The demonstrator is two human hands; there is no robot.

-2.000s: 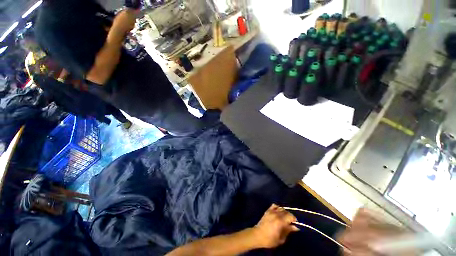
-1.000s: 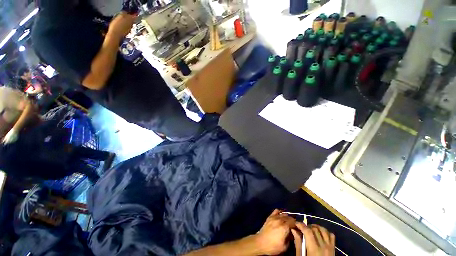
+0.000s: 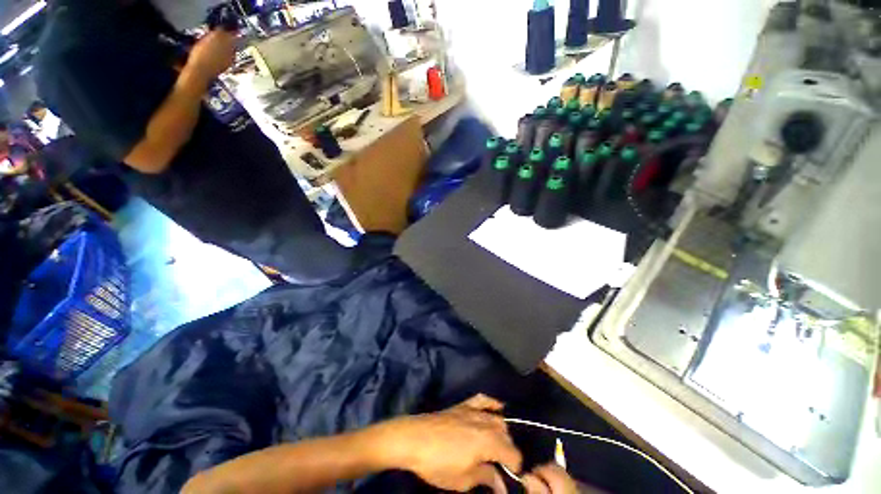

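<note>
A dark navy garment [image 3: 290,357] with a crinkled shiny surface lies over my lap and against the table edge. Thin white piping [image 3: 604,441] curves along its dark part at the lower right. My left hand [image 3: 449,446] is on the garment at the piping, fingers bent and pinching the edge. My right hand [image 3: 551,480] is close beside it, cut off by the bottom edge, holding a slim white marking pencil [image 3: 560,453] whose yellowish tip points up.
The sewing machine [image 3: 667,280] with its lit needle area stands at the right. A white paper sheet [image 3: 551,253] lies on a dark board [image 3: 473,289] before clustered thread cones [image 3: 552,203]. A person [image 3: 222,183] stands at left near a blue crate [image 3: 72,299].
The view has shifted right, showing more of the machine. Both hands have moved lower and left in the picture. A second worker in the left background has moved away from beside the crate.
</note>
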